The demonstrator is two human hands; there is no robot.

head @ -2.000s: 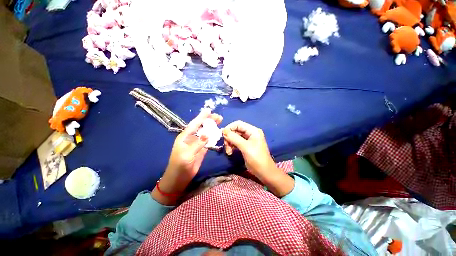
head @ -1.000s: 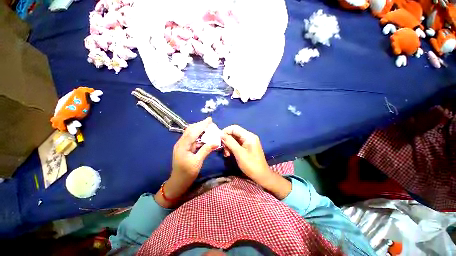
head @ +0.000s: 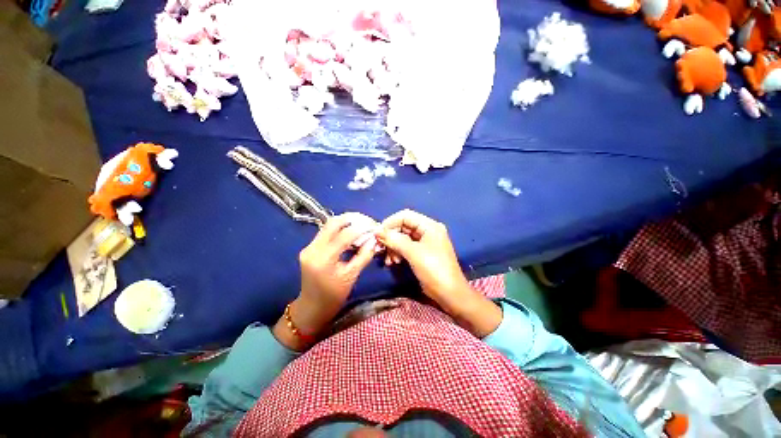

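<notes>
A small pale pink and white plush piece is mostly hidden by fingertips, just above the near part of the blue table. My left hand grips it from the left with thumb and fingers. My right hand is close against its right side, thumb and index finger pinched together at its edge. Whether a needle or thread is between the right fingertips is too fine to see. A long metallic forceps-like tool lies just beyond my left hand, its near end by the fingers.
A white plastic bag bears pink-white pieces, with another heap to its left. White stuffing and orange toys lie right. A single orange toy, card, round pale disc and cardboard box are left.
My left fingers have closed over the plush piece and turned, covering more of it. My right hand stays pinched beside it. The white tufts by my left fingertips now lie clear of the hand.
</notes>
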